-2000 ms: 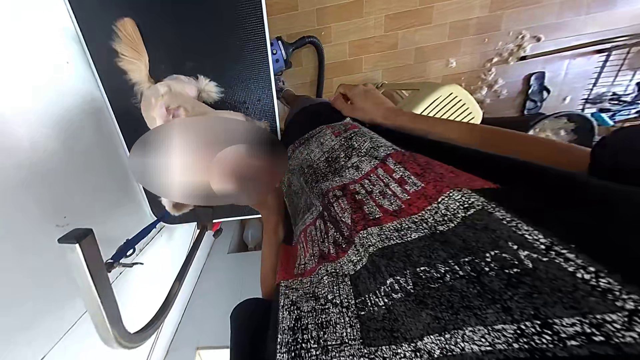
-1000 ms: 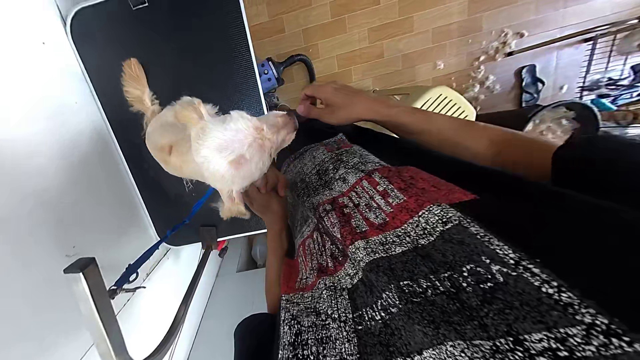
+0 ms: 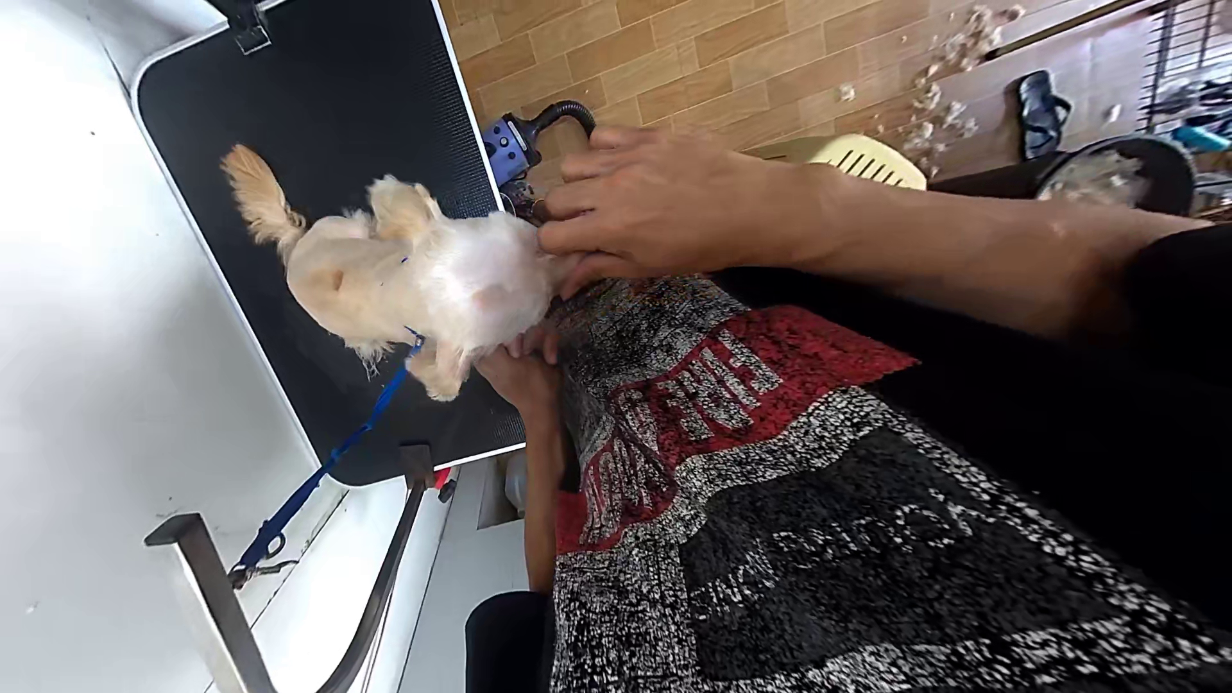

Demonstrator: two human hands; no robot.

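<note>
A cream-coloured dog (image 3: 366, 274) with a clipped body, white head and fluffy orange tail is on a black grooming table (image 3: 318, 115). My right hand (image 3: 664, 202) reaches in from the right, with its fingers and thumb around the dog's muzzle, which it mostly hides. Low at the dog's head and front leg is my left hand (image 3: 529, 371), partly hidden by the dog; its grip is unclear. A blue leash (image 3: 332, 462) runs from the dog to a clip on a bent metal grooming arm (image 3: 375, 616).
A blue device with a black hose (image 3: 510, 149) is beside the table edge. On the tiled floor (image 3: 712, 58) are tufts of hair (image 3: 948, 106), a flip-flop (image 3: 1042, 114), a yellow plastic seat (image 3: 857, 159) and a black bin with hair (image 3: 1107, 178). A white wall (image 3: 125, 318) borders the table.
My right hand, earlier with fingertips at the dog's nose and before that farther right, now covers the muzzle. My left hand remains low by the dog's head. The view has moved closer.
</note>
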